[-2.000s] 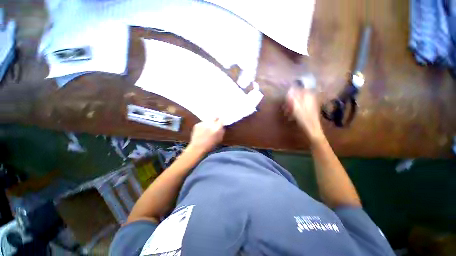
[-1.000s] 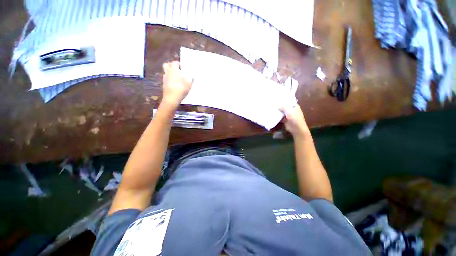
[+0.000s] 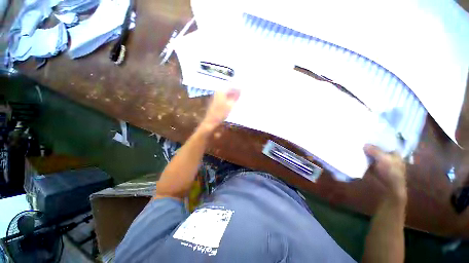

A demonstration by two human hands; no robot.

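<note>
My left hand [image 3: 222,109] holds the left end of a white curved paper piece [image 3: 303,115]. My right hand [image 3: 386,167] holds its right end, somewhat blurred. The piece lies over or against other white paper and the striped fabric [image 3: 411,110]; where one ends and the other begins is washed out. A silver pattern weight [image 3: 216,71] rests on white paper just beyond my left hand. A second weight [image 3: 292,161] lies on the table near the front edge, between my hands.
The brown table [image 3: 149,97] has a large white sheet [image 3: 432,46] at the far right. Cut pieces [image 3: 46,36] lie at the far left beside dark shears [image 3: 123,36]. Black handles [image 3: 460,199] show at the right edge. A cardboard box [image 3: 115,221] stands below, left.
The view has turned towards the left. Both hands have carried the white piece towards the weighted paper and striped fabric. The cut pieces and dark shears at far left have come into view.
</note>
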